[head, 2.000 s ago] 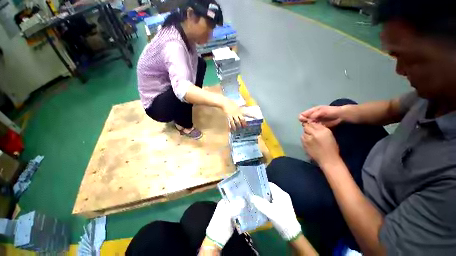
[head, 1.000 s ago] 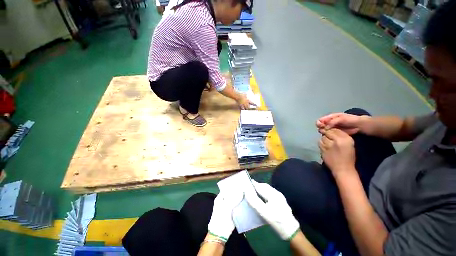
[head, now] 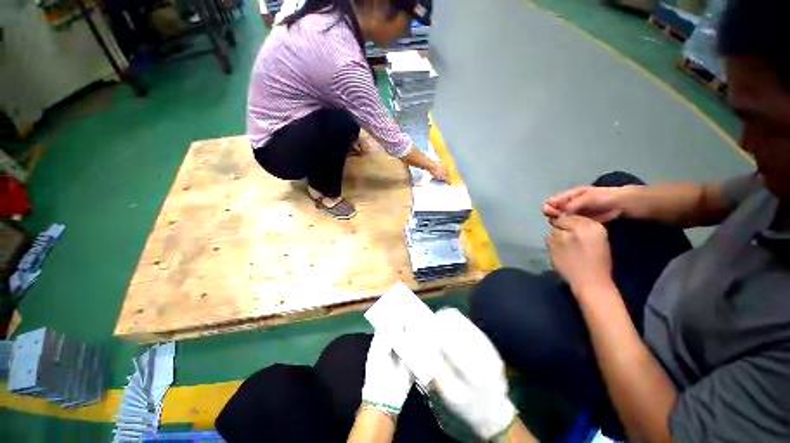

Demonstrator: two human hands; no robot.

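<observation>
A whitish flat metal plate (head: 400, 313) is held in front of my knees, bright with glare. My left hand (head: 386, 374), in a white knitted glove, grips its lower left side. My right hand (head: 470, 372), in a matching glove, lies at the plate's right side and is blurred; its fingers are partly hidden and its grip is unclear. Whether there is more than one plate cannot be told.
A plywood pallet (head: 251, 260) lies ahead, with a near stack of parts (head: 440, 203) and a taller far stack (head: 411, 78) at its right edge. A person in a striped shirt squats there; another in grey sits right. Fanned parts (head: 145, 394), an upright block (head: 52, 368) and a blue bin (head: 184, 437) are left.
The plate has changed angle and its top has risen a little. My right hand has moved down and turned. The squatting person's hand has moved to just behind the near stack.
</observation>
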